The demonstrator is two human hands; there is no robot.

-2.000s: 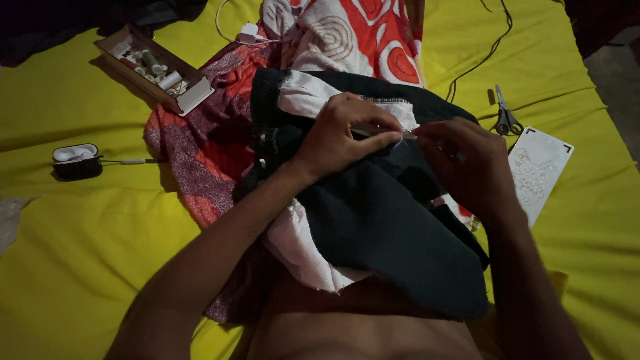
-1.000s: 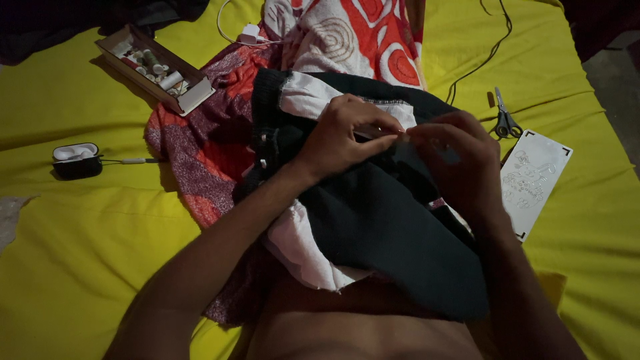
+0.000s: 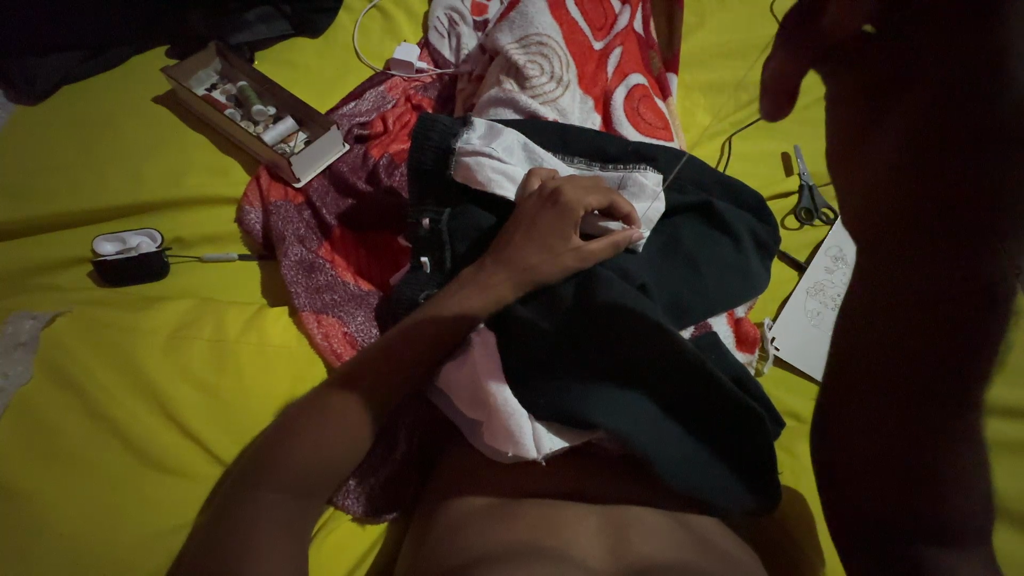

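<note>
A dark garment [image 3: 592, 320] with an elastic waistband lies over my lap, its white pocket lining [image 3: 496, 156] turned out. My left hand [image 3: 572, 220] pinches the edge of that lining between thumb and forefinger. A thin thread [image 3: 676, 172] runs from the pinched cloth up and to the right, toward my right hand [image 3: 816, 64], which is raised close to the camera at the upper right. The right hand is dark and cut off by the frame's top edge, so its fingertips and anything between them cannot be made out. No needle can be seen clearly.
A long box [image 3: 232, 120] of thread spools stands at the upper left. An earbud case [image 3: 132, 256] with a cable lies at the left. Scissors [image 3: 812, 204] and a white board [image 3: 816, 304] are at the right. Patterned blankets [image 3: 536, 72] lie under the garment on a yellow sheet [image 3: 120, 448].
My right hand has moved from beside my left hand up and away to the right, and a thread now stretches between them. The left hand stays at the white lining.
</note>
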